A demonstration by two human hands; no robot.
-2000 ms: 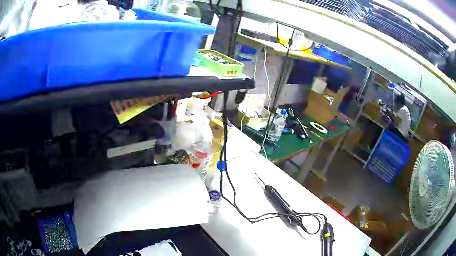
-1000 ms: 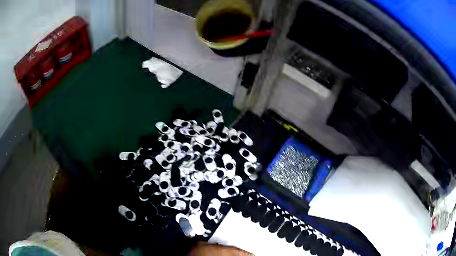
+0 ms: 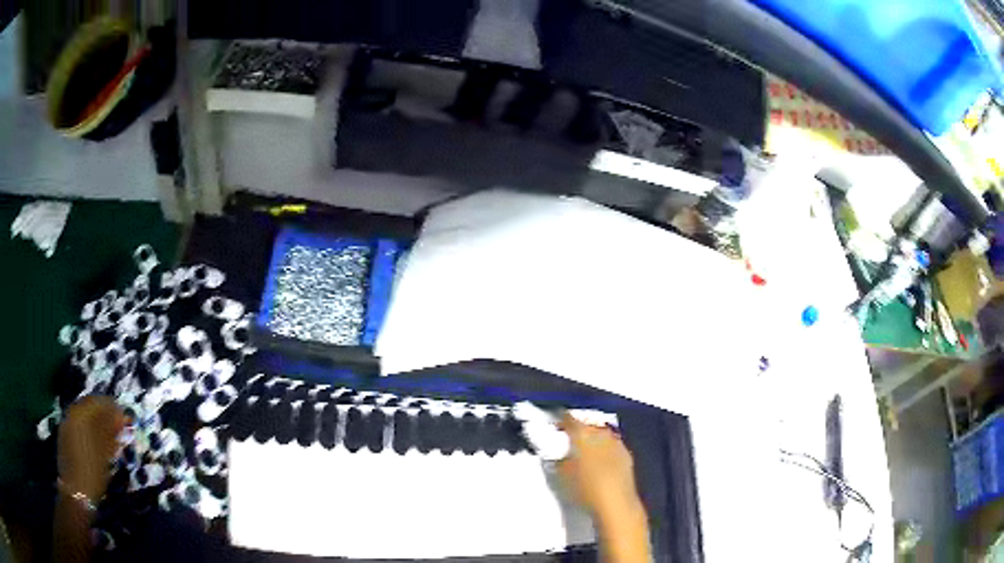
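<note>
My right hand [image 3: 600, 467] is at the right end of the black row, its fingers closed on a small white part [image 3: 542, 431]. Black oblong pieces [image 3: 363, 427] lie side by side along the top of a white sheet [image 3: 385, 500], which rests on a black tray [image 3: 666, 473]. My left hand [image 3: 93, 440] is at the near left edge of a loose heap of white oblong parts [image 3: 149, 346] with dark round spots. Its fingertips touch the heap; whether they grip a part cannot be told.
A blue bin [image 3: 383, 291] of tiny silvery pieces stands behind the row. A large curved white sheet [image 3: 528, 286] lies right of it. A dark screwdriver [image 3: 833, 451] lies on the white bench at right. A round basket [image 3: 94, 83] and white tissue [image 3: 42, 225] are far left.
The view has swung right from the heap, which now shows at left. Both hands are now in view; a second ago only a piece of skin showed at the bottom edge.
</note>
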